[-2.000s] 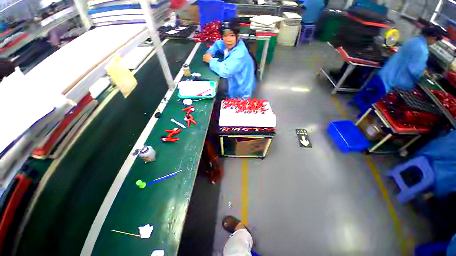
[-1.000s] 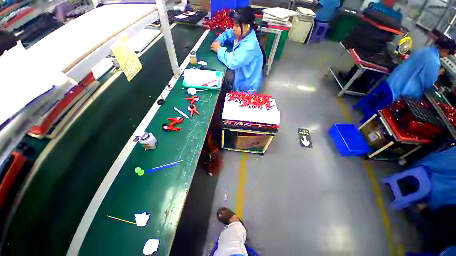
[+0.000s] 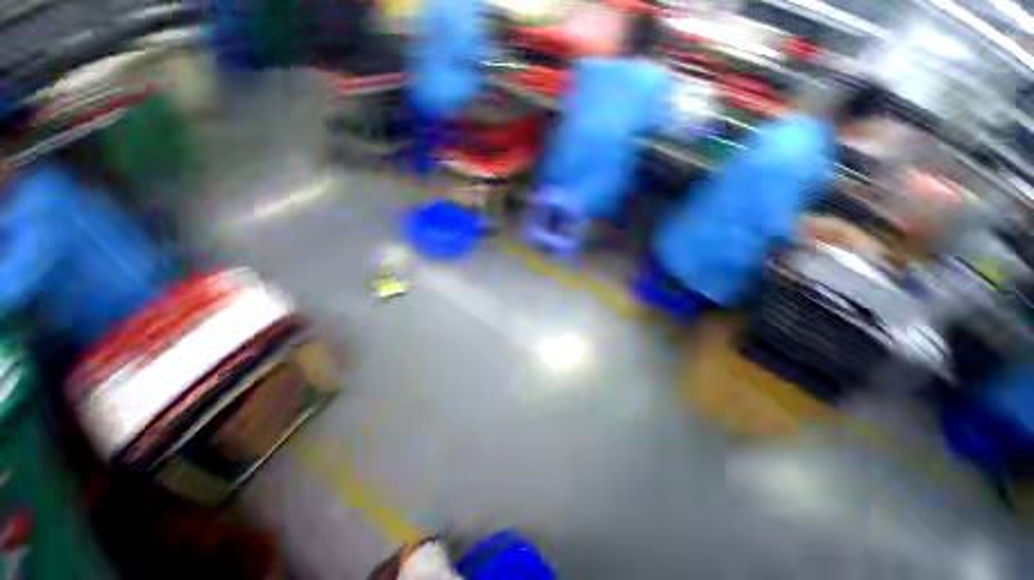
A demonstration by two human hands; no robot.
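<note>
Everything is strongly blurred. Neither of my hands can be made out. At the bottom edge is a small, cut-off brown and white shape [image 3: 426, 562] with a bright blue patch [image 3: 506, 557] beside it; I cannot tell what they are. Nearest on the left is a low cart [image 3: 215, 360] with a white top and a smeared band of red pieces along its far side. Its open lower shelf holds a brown box-like thing [image 3: 263, 410].
The green bench [image 3: 34, 499] shows at the left edge. A person in a blue smock [image 3: 85, 255] is behind the cart. A blue bin [image 3: 447, 229] and a yellowish floor marking [image 3: 389, 283] are ahead. Several blue-smocked people sit along benches at upper right, near a dark crate [image 3: 811, 329].
The view has swung right and blurred. The cart has shifted to the left of the picture, and most of the green bench has left it. More people and benches show on the right.
</note>
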